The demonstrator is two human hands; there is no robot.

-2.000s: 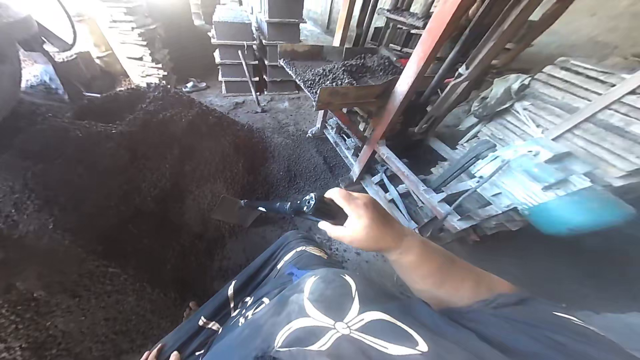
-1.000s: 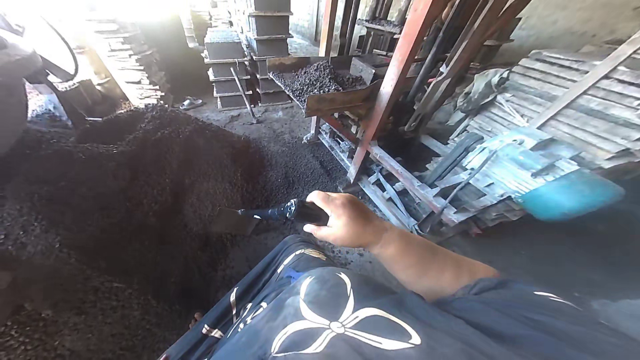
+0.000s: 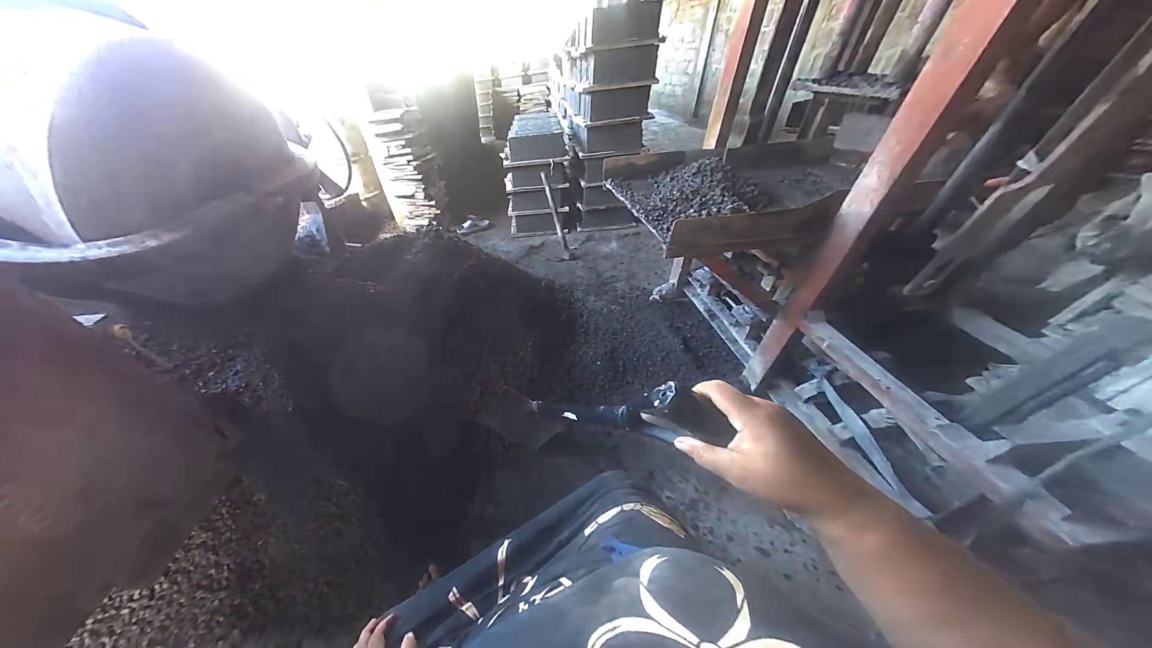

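My right hand (image 3: 765, 450) is around the dark grip of a short-handled shovel (image 3: 594, 414), just above the draped cloth over my legs. The shovel's flat blade (image 3: 520, 419) points left and lies against the foot of a heap of dark, gravelly material (image 3: 432, 315). A large blurred brown shape (image 3: 99, 468) fills the left edge close to the camera; it may be my left arm, but I cannot tell. Small skin-toned tips (image 3: 382, 633) show beside the patterned dark cloth (image 3: 576, 585) at the bottom; whether they are fingers or toes is unclear.
A rounded drum, apparently a mixer (image 3: 180, 171), stands at the upper left. Stacked dark blocks (image 3: 616, 99) on boards rise at the back. A wooden tray (image 3: 756, 232) of gravel sits right of centre, beside a slanted red post (image 3: 882, 180) and a low frame (image 3: 909, 396).
The view has shifted, bringing more of the drum into sight. A large brown blur now covers the left edge. My right hand stays at the shovel's grip.
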